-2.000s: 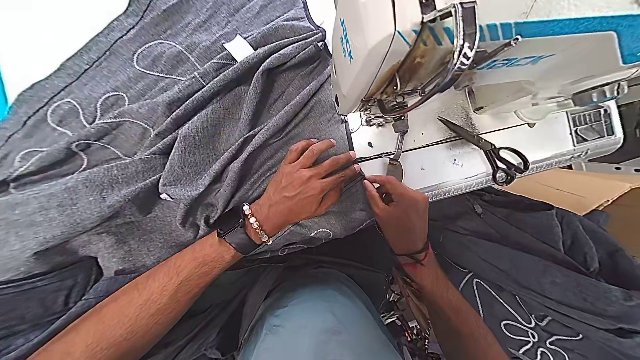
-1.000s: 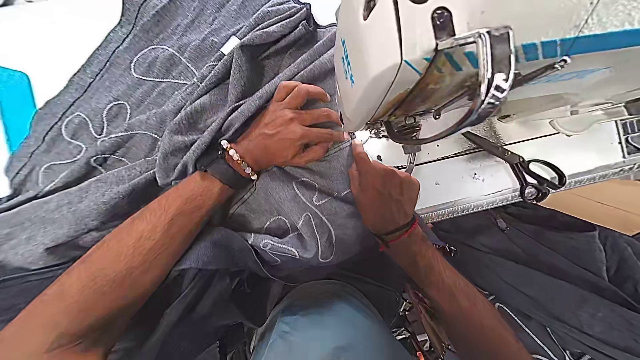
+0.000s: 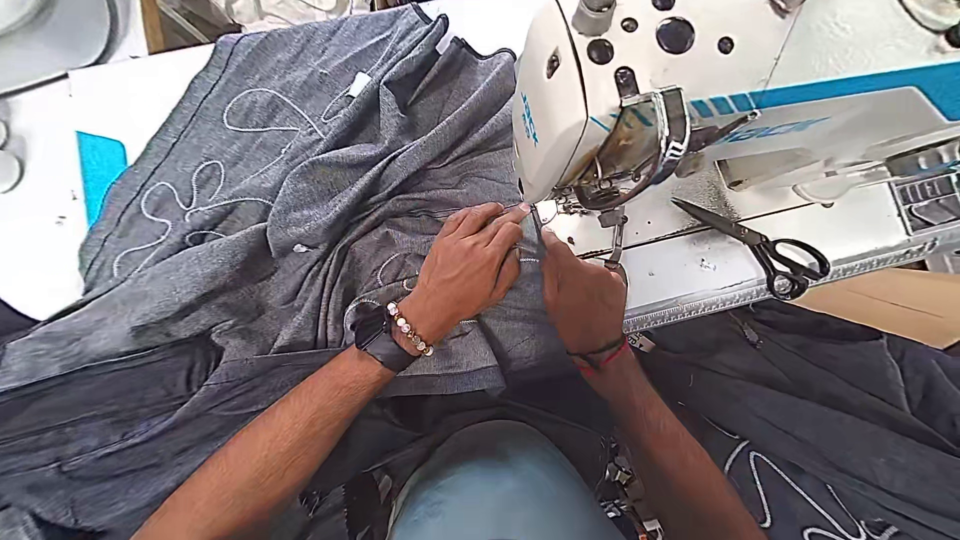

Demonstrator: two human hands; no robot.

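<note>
A grey knit garment [image 3: 315, 202] with pale looped stitching is spread in folds left of a white sewing machine [image 3: 555, 97]. My left hand [image 3: 472, 262] lies palm down on the cloth, its fingertips at the dark fabric edge just beside the presser-foot area [image 3: 574, 202]. My right hand [image 3: 585, 292] is close by on the right, its fingers bent at the same edge strip, index finger pointing towards the needle area. Whether its thumb pinches the cloth is hidden. Both hands nearly touch.
Black-handled scissors [image 3: 780, 262] lie on the machine bed, right of my right hand. A measuring scale [image 3: 675, 315] runs along the bed's front edge. More dark garments [image 3: 810, 405] hang at the lower right, beside brown cardboard [image 3: 885, 304].
My right hand has turned from a pinch at the fabric edge to a more upright pose with the index finger forward. The cloth under my hands has shifted and refolded.
</note>
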